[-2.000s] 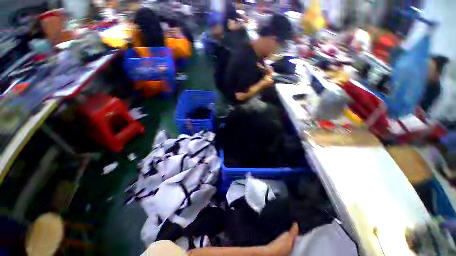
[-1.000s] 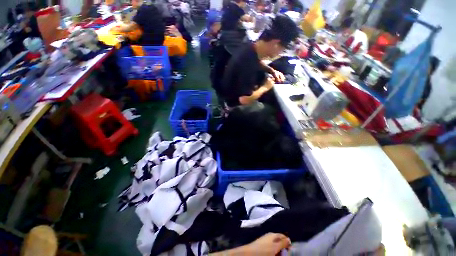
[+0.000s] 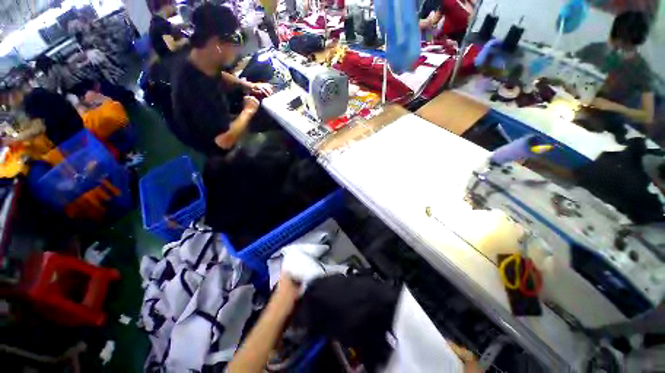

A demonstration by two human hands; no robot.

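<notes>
A white-and-black garment piece [image 3: 421,337] spans between my two hands at the bottom of the view, with a limp black part [image 3: 348,309] in its middle. My left hand [image 3: 287,288] grips its white and black cloth at the left end. My right hand [image 3: 464,355] is small and partly cut off at the bottom edge, at the white panel's right side; its grip is hard to see. A pile of white-and-black pieces [image 3: 200,306] lies left of my left arm. A large blue crate [image 3: 292,229] full of black cloth stands beyond my hands.
The white sewing table [image 3: 415,171] runs along the right, with a sewing machine [image 3: 576,240] and yellow and red-orange snips [image 3: 520,275]. A neighbouring person [image 3: 208,95] sits beyond the crate. A small blue basket [image 3: 173,197] and red stool [image 3: 69,288] stand left.
The view has turned right, bringing the near machine and snips into sight. My left hand has risen and now holds up cloth; the black part hangs between my hands.
</notes>
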